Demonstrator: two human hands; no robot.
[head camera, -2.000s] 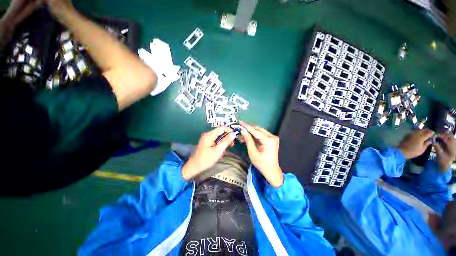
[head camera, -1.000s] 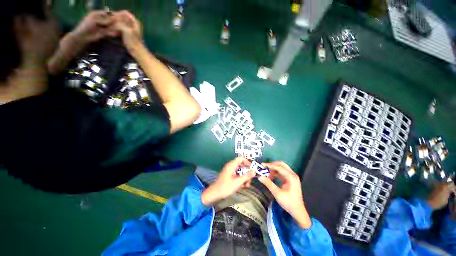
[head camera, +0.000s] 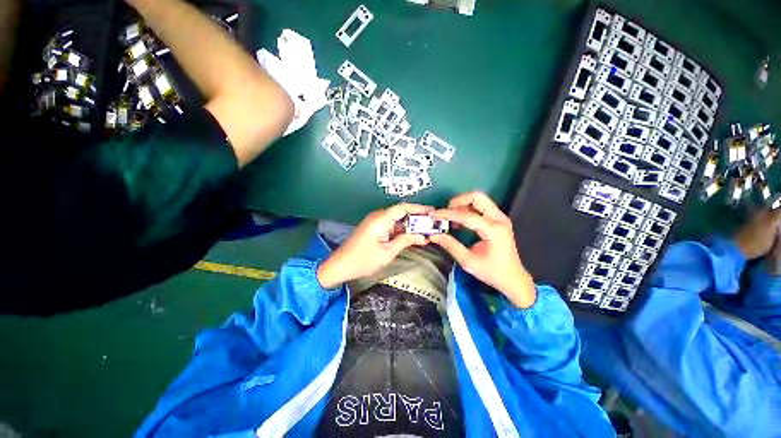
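A small plated unit (head camera: 426, 224), silver-white with a dark part at its right, is held between both hands in front of my waist. My left hand (head camera: 370, 244) grips its left end with thumb and fingers. My right hand (head camera: 490, 244) grips its right end. The fingertips hide parts of its edges. A messy pile of faceplates (head camera: 364, 128) lies on the green bench just beyond my hands, and one loose faceplate (head camera: 354, 26) lies farther off. The black foam tray (head camera: 548, 218) at the right holds rows of plated units in two sections.
A neighbour's arm (head camera: 244, 94) reaches over black parts trays (head camera: 104, 64) at the left. A white crumpled cloth or paper (head camera: 295, 73) lies beside that elbow. At the right are a heap of small components (head camera: 741, 161) and another person's blue sleeve (head camera: 698, 269).
The view has shifted, after tilting toward the far bench a second ago. The unit in my hands has turned and now shows a pale, silvery face. Both hands still hold it.
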